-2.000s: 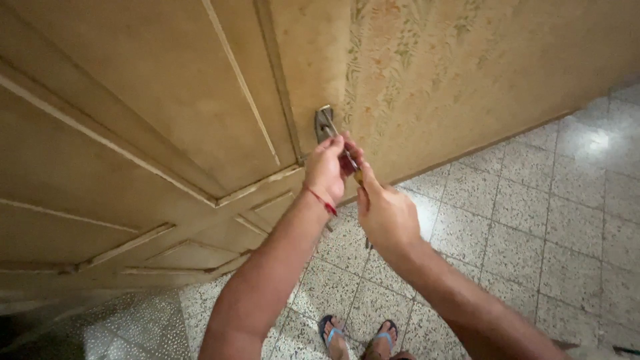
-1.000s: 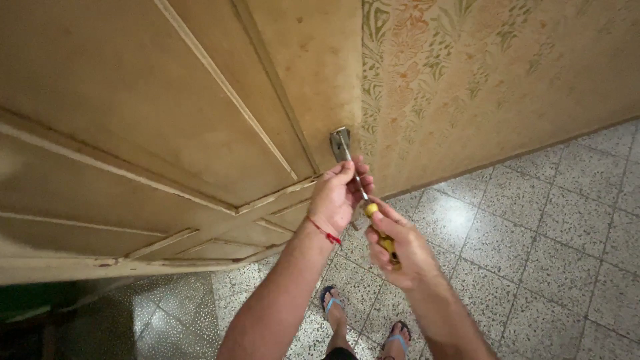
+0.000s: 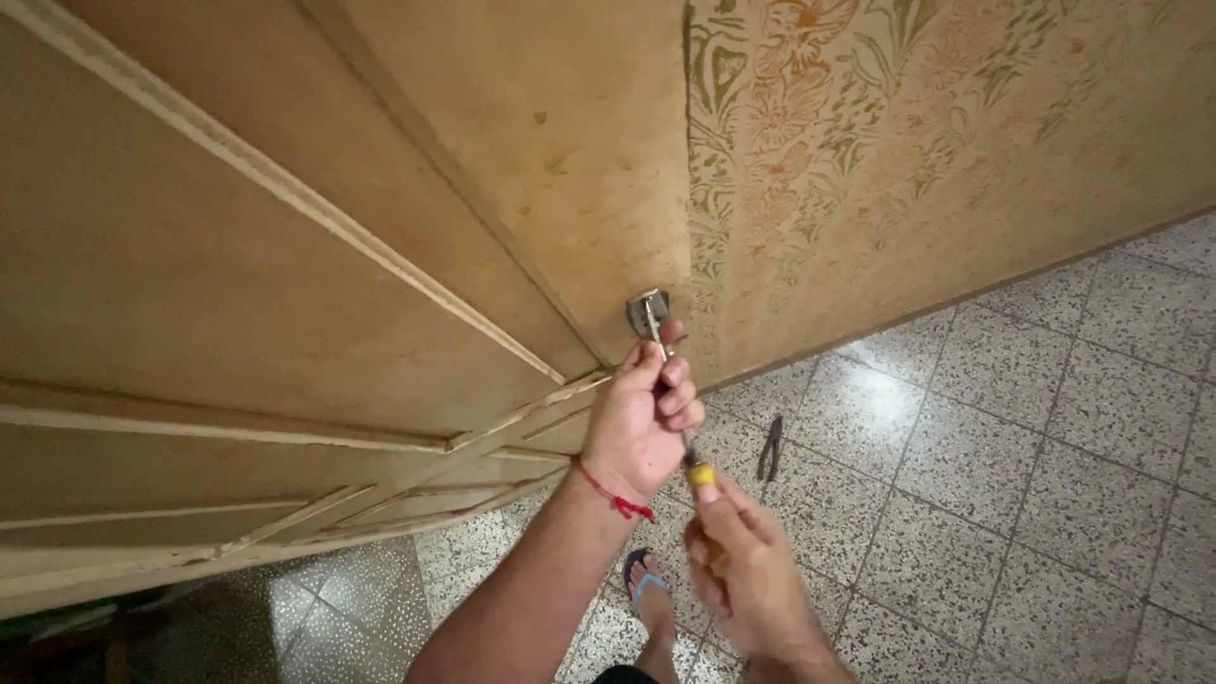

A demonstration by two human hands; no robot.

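My right hand [image 3: 746,560] is closed round the yellow handle of a screwdriver [image 3: 701,473], whose shaft runs up behind the fingers of my left hand [image 3: 646,413]. With thumb and fingers my left hand pinches a slim metal part at a metal fitting [image 3: 649,312] on the door's edge stile; whether that part is the screwdriver's shaft or a piece of the fitting I cannot tell. A red string bracelet circles my left wrist. The tip of the screwdriver is hidden. The cream panelled door [image 3: 532,190] fills the left and middle of the view.
Dark pliers [image 3: 770,448] lie on the speckled tile floor [image 3: 950,494], right of my hands. A wall with a floral pattern [image 3: 855,171] adjoins the door's edge. A foot in a flip-flop [image 3: 649,589] stands below my hands. Raised mouldings [image 3: 285,199] cross the door.
My right hand and the yellow handle have moved down, away from the fitting. My left fingers stay close to the fitting. The pliers on the floor have come into sight.
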